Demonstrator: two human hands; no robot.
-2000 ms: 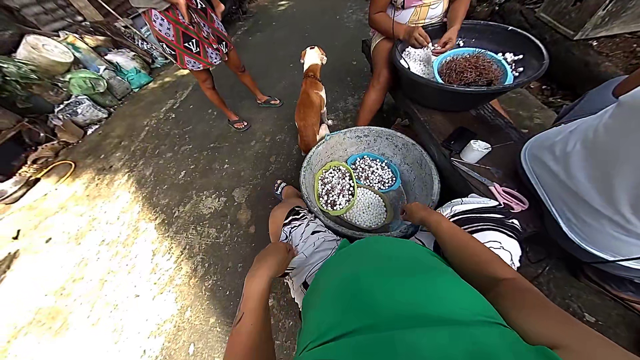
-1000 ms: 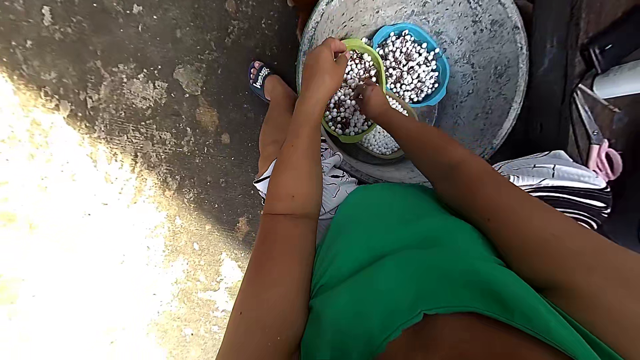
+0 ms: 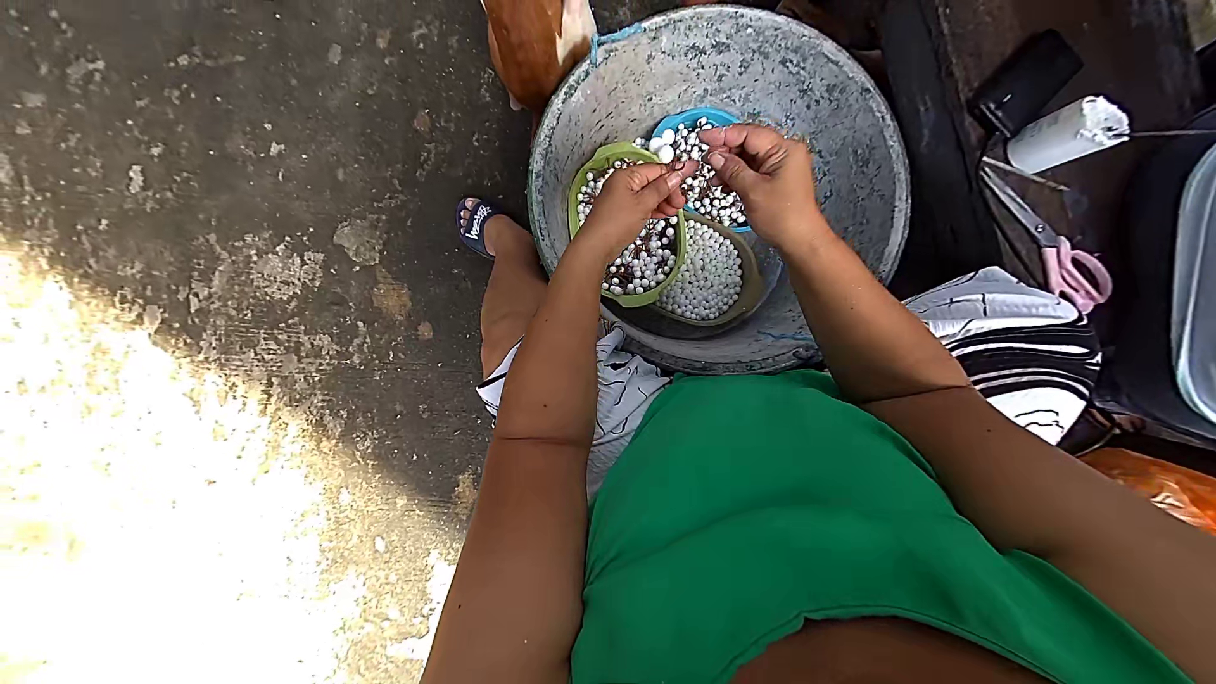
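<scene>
My left hand (image 3: pixel 635 201) is over the green bowl (image 3: pixel 673 275), its thumb and finger pinched on a small thing with white beads at its end. Close beside it, my right hand (image 3: pixel 768 180) has thumb and forefinger near the same beads, above the blue bowl (image 3: pixel 673 122); whether it grips anything is too small to tell. Both bowls hold white beads with thin reddish-brown pieces among them. An olive oval container (image 3: pixel 750 285) of loose white beads (image 3: pixel 701 271) sits below them. All stand inside a large round grey basin (image 3: pixel 845 104).
A brown-and-white dog (image 3: pixel 532 47) is at the basin's upper left edge. On the right lie pink-handled scissors (image 3: pixel 1073 271), a white roll (image 3: pixel 1069 133) and a black pouch-like thing (image 3: pixel 1028 81). Striped cloth (image 3: pixel 1016 347) is at the basin's lower right.
Both hands have come up from the green bowl, where they were one second ago, and now meet above the bowls with small white beads between them. The view has tilted down since the first frame.
</scene>
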